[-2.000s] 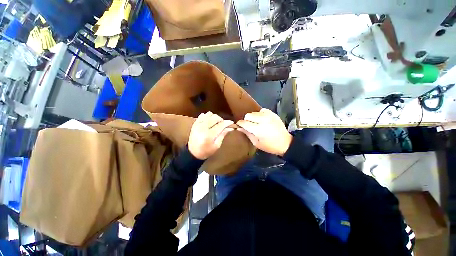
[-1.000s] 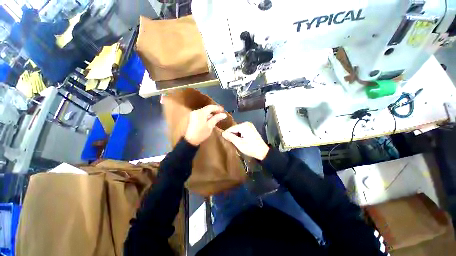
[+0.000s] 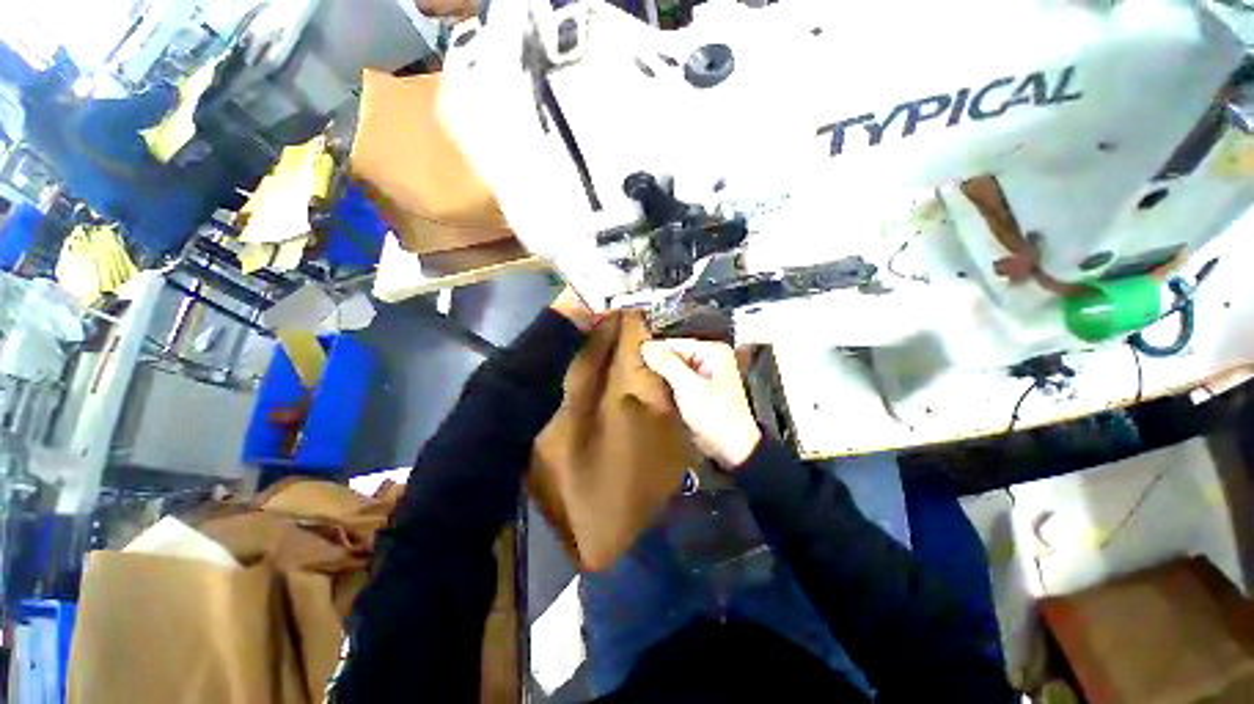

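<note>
The brown bag body (image 3: 605, 447) hangs below the needle area (image 3: 674, 255) of the white sewing machine (image 3: 825, 96) marked TYPICAL. Its upper edge is at the left end of the cylinder arm (image 3: 701, 319). My left hand (image 3: 578, 308) is at the bag's top left edge, mostly hidden behind the sleeve and machine head; its fingers cannot be seen clearly. My right hand (image 3: 704, 392) pinches the bag's edge just below the arm's end.
A large brown heap (image 3: 179, 619) lies at my left. Brown pieces (image 3: 426, 165) sit on a side table beyond the machine. A blue bin (image 3: 319, 399) stands at left. A green cylinder (image 3: 1114, 308) is on the machine base. A box with brown pieces (image 3: 1155, 633) is at lower right.
Both hands have brought the bag from over the lap up to the needle area. The bag's open mouth has narrowed and turned out of sight. The view has moved closer to the machine.
</note>
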